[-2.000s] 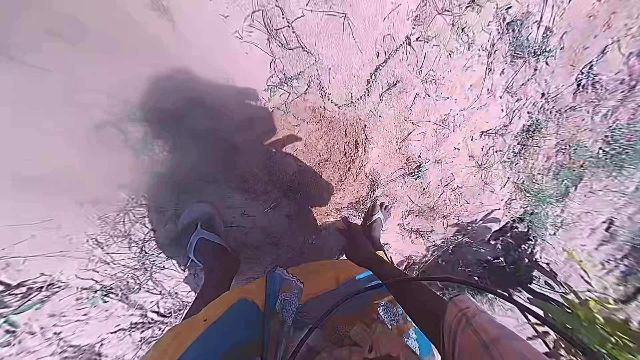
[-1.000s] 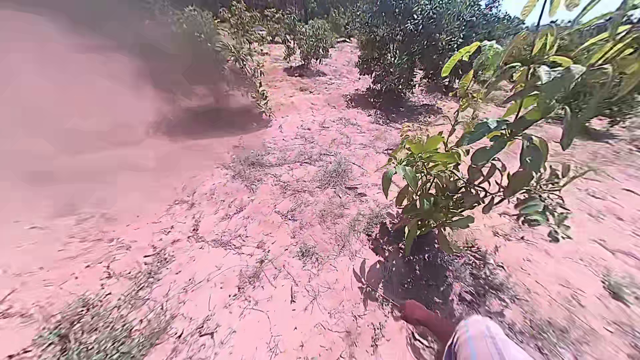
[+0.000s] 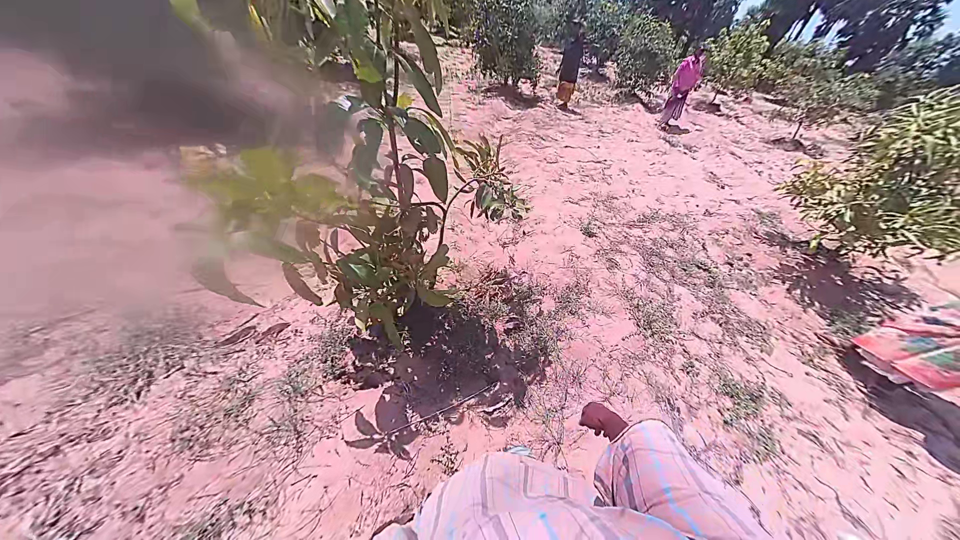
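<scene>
My right hand shows low in the head view, coming out of a striped light sleeve. Its fingers look curled, and whether they hold anything cannot be told. Beyond it and to the left, a leafy young tree grows from the sandy ground. Its shadow lies between its base and my hand, with dry twigs and low weeds around it. My left hand is out of view.
Two people, one in dark clothing and one in pink, are farther off among shrubs. A leafy bush stands at right, above red patterned cloth. A blur covers the upper left.
The view has swung up from the ground and my feet to the trees. The young tree, at right one second ago, is now left of centre. Two distant people have come into view.
</scene>
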